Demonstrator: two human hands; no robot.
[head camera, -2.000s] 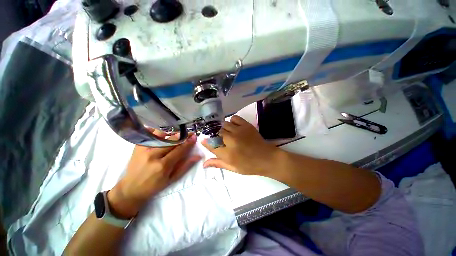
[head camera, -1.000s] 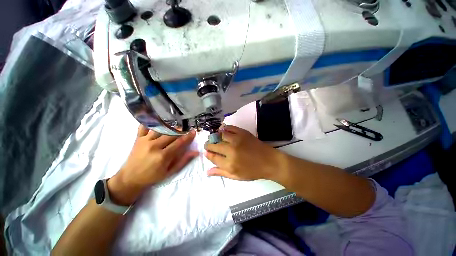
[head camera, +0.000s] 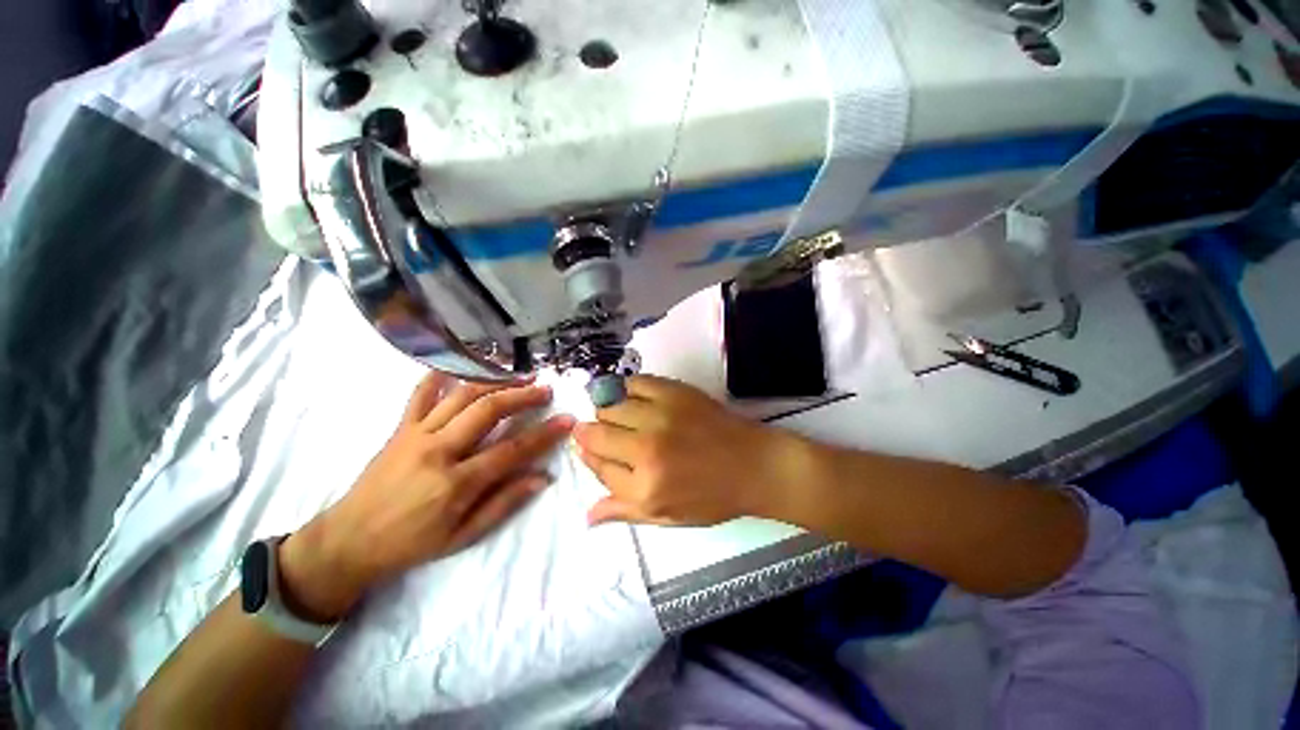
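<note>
The white garment piece (head camera: 471, 613) lies under both hands and runs up to the needle area of the sewing machine (head camera: 741, 129). My left hand (head camera: 449, 478) lies flat on the cloth, left of and below the presser foot, its fingers slightly spread. My right hand (head camera: 670, 454) is at the cloth's right edge with bent fingers, close to the round grey knob (head camera: 609, 389); its thumb and fingers are on the cloth edge. The needle tip and foot are mostly hidden by the head and the curved shiny guard (head camera: 374, 278).
A black phone (head camera: 774, 337) lies under the machine arm beside a white scrap (head camera: 853, 335). Thread snips (head camera: 1015, 364) lie right of it. A grey panel (head camera: 114, 328) is heaped at left. A ruled tape (head camera: 756, 578) runs along the table's front edge. White cloth (head camera: 1212, 613) is at lower right.
My left hand has slid slightly down and left, its fingers more spread. My right hand has moved slightly down against the knob. The camera view has shifted a little.
</note>
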